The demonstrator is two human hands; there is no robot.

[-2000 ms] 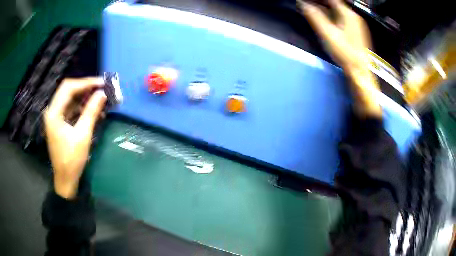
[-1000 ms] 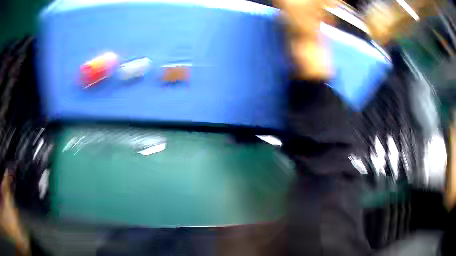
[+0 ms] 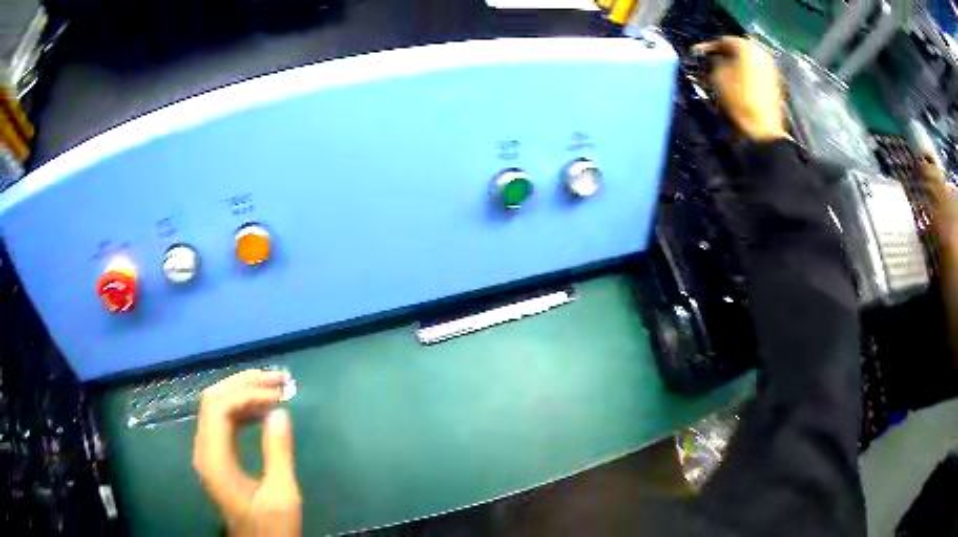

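My left hand is over the green mat, below the left part of the blue panel, with thumb and forefinger curved. A small pale thing shows at the forefinger tip; whether it is gripped is unclear. A clear ridged strip tray lies flat behind and left of this hand. My right hand reaches over the black trays right of the blue panel. Its fingertips point left near the panel's top right corner; what they hold, if anything, cannot be made out.
The panel has red, white, orange and green buttons. A light-edged dark bar lies on the green mat. At right are a pale ridged box and another person's arm. Black trays stand at lower left.
The view has swung right, showing the whole panel. My right hand has moved from behind the panel to the right trays. My left hand is now over the mat, without the dark piece visible earlier.
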